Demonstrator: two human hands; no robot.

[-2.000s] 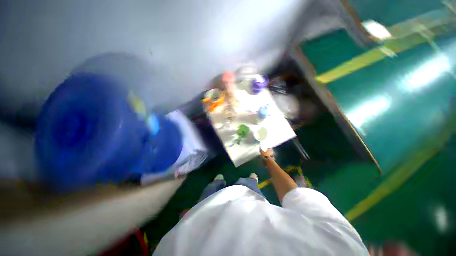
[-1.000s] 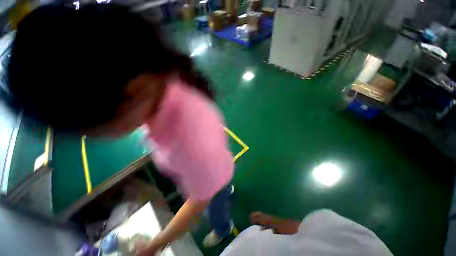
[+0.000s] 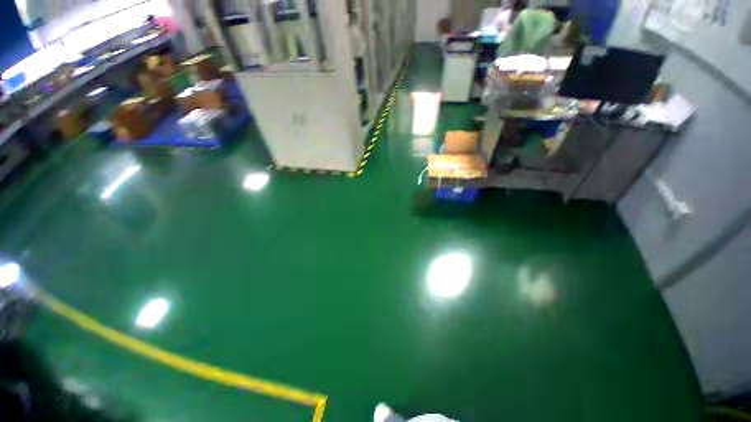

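No hand of mine shows in the head view now; both are out of the picture. A small white piece, seemingly my clothing [image 3: 428, 417], is cut off at the bottom edge. Nearest in front is the shiny green floor [image 3: 329, 288] with a yellow line [image 3: 189, 365] that bends at a corner near the bottom.
A pale cabinet [image 3: 305, 124] stands ahead. Cardboard boxes [image 3: 136, 118] sit on a blue base at the left. An open carton [image 3: 458, 166] is beside a desk with a black monitor [image 3: 611, 76]. A wall [image 3: 704, 214] runs along the right. A dark blurred shape fills the lower left.
The view has swung right and away from the white table. The person in the pink top and my bent arm have left the picture. The cabinet and desk now show more centrally.
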